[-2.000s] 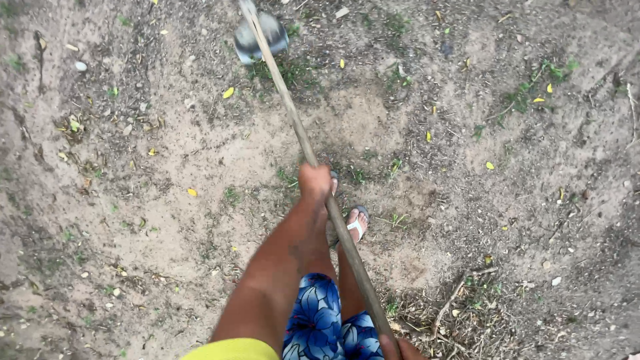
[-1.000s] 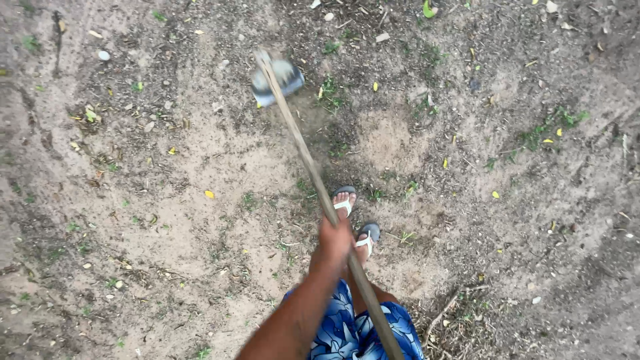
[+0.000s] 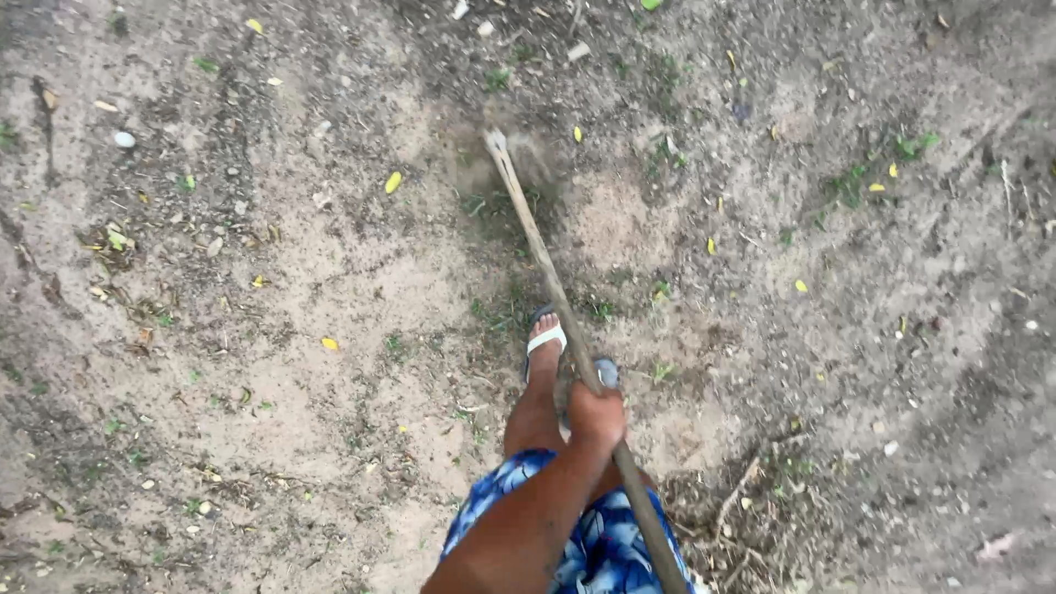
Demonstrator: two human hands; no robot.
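My left hand is closed around the long wooden handle of a hoe, near my feet. From beyond my feet, the handle slants down past my shorts to the bottom edge. Its far end, pale and split-looking, is over dusty soil and small green weeds. The hoe's head cannot be made out there; that patch is blurred. My right hand is out of view.
Bare, dry ground spreads around my sandaled feet. Twigs and a root-like branch lie at the lower right. Yellow leaves, pale stones and weed tufts are scattered about.
The hoe's grey head, visible in both earlier frames, is no longer distinct. My right hand, partly visible at the bottom edge two seconds ago, is out of view. The view has shifted.
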